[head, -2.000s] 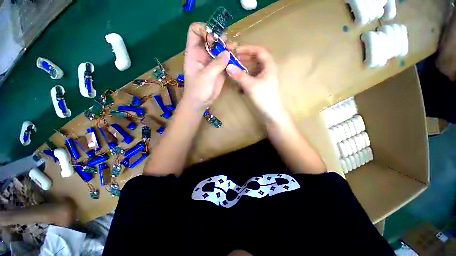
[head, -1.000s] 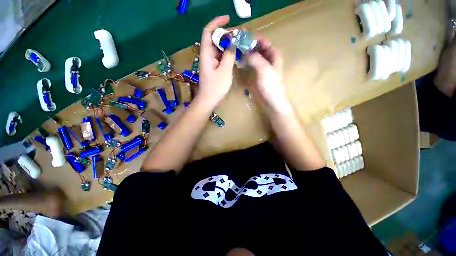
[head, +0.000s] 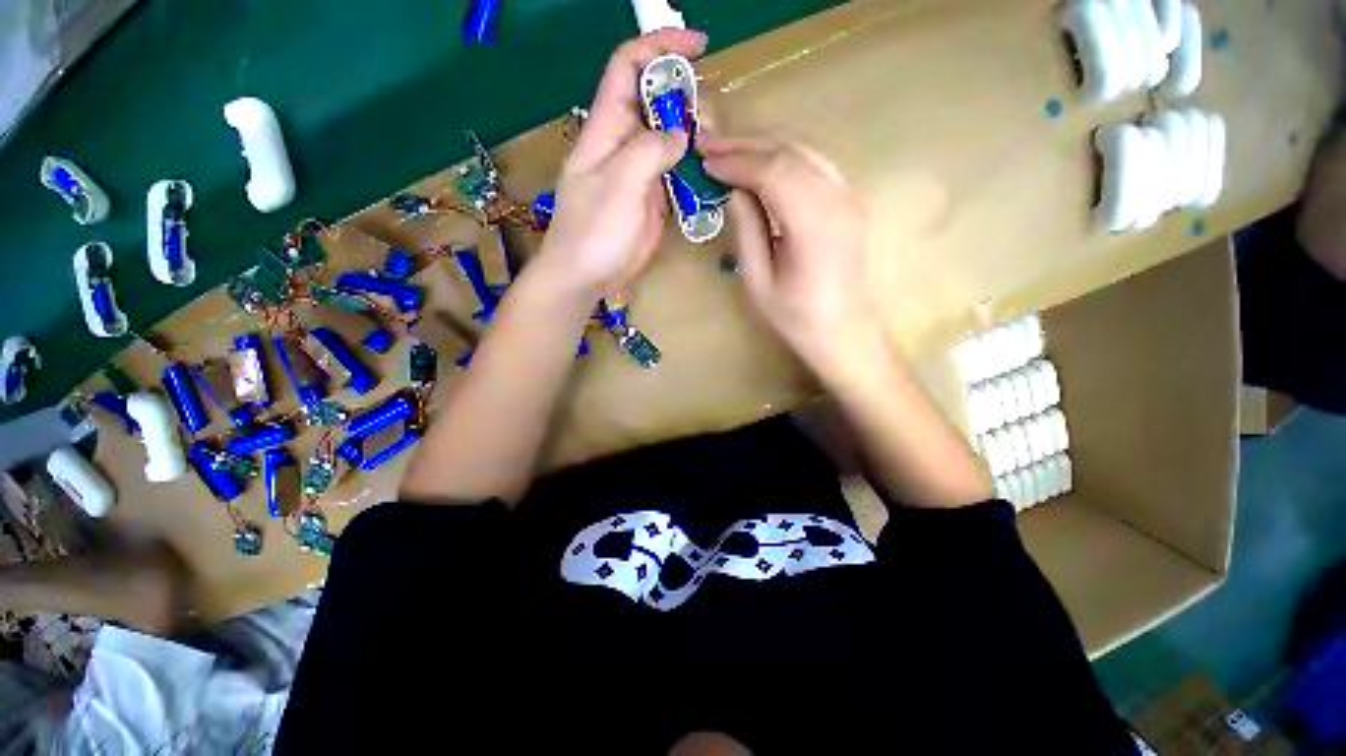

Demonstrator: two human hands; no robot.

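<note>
My left hand [head: 613, 185] holds a white housing shell [head: 700, 223] upright, open side facing me, at the top middle. A blue battery [head: 673, 111] lies inside the shell, with my left thumb over its middle. My right hand [head: 780, 214] is at the shell's right side, its fingertips pinched at a dark green circuit board [head: 694, 177] and thin wires at the lower half of the shell. Part of the board is hidden by the fingers, so how it sits cannot be told.
Battery-and-board sets [head: 343, 359] lie tangled on the brown bench [head: 915, 177] at left. Part-filled housings [head: 171, 234] lie on the green surface [head: 369, 89]. Stacked white housings [head: 1162, 170] stand at upper right. An open carton [head: 1151, 428] holds white rows. Another person's arm [head: 89, 586] is at lower left.
Two seconds ago my hands held the battery and board without a visible shell. Now a white shell is in my left hand with the battery in it. Surroundings have shifted slightly left in view.
</note>
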